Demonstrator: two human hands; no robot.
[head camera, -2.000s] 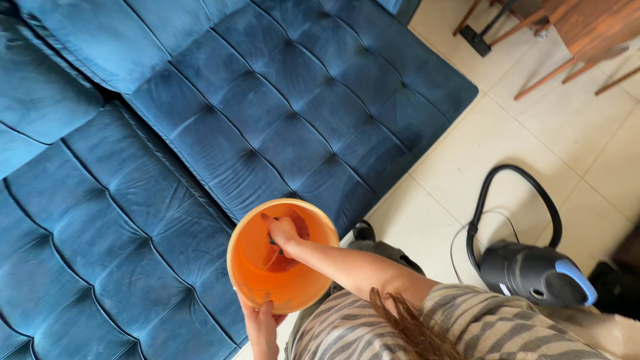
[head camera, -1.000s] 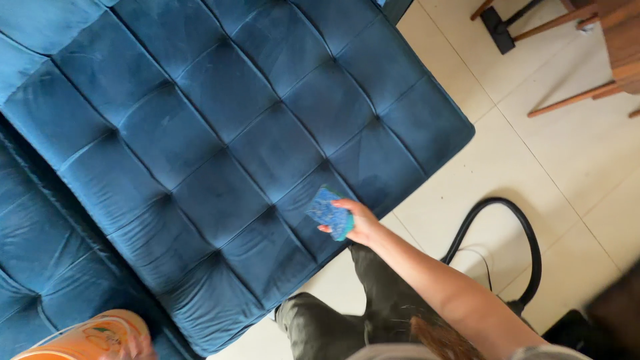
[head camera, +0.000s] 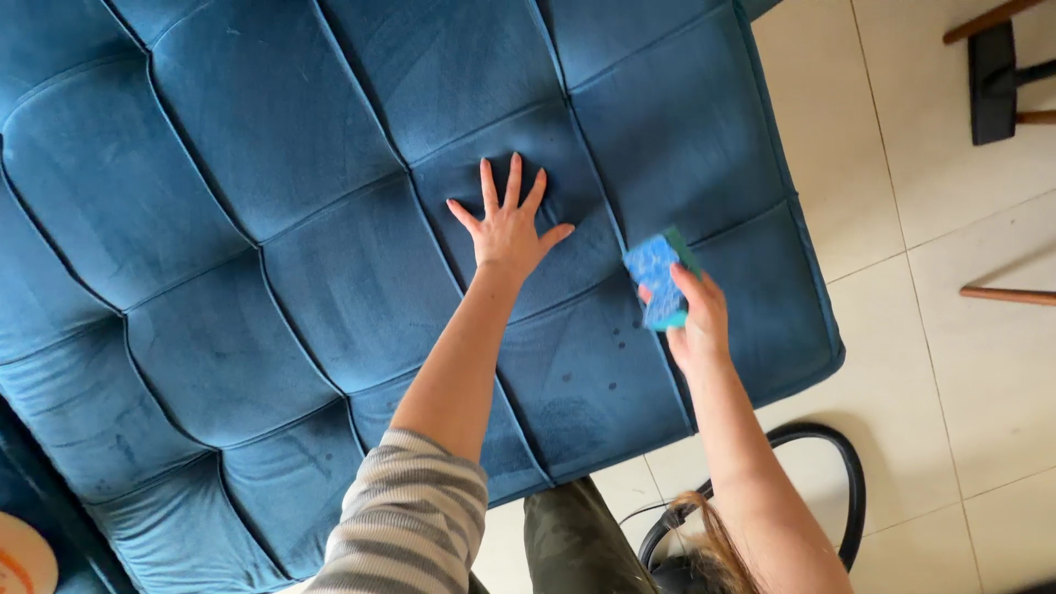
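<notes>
My left hand (head camera: 507, 231) lies flat on the blue velvet sofa seat (head camera: 330, 206), fingers spread, with nothing in it. To its right, my right hand (head camera: 700, 318) grips a blue scrub sponge with a green edge (head camera: 656, 276), held over the seat close to its right part. Between the two hands, nearer the seat's front edge, small dark wet-looking spots (head camera: 612, 385) mark the fabric. Whether the sponge touches the seat I cannot tell.
Part of an orange bucket (head camera: 25, 557) shows at the lower left corner. A black vacuum hose (head camera: 858, 487) curves over the tiled floor (head camera: 874, 346) beside my legs. Wooden furniture legs (head camera: 1011, 294) and a black floor nozzle (head camera: 992, 82) are at the right.
Two seconds ago my right hand was inside the orange bucket and my left hand held its rim. The sponge is now out over the seat, and my left hand rests on the fabric.
</notes>
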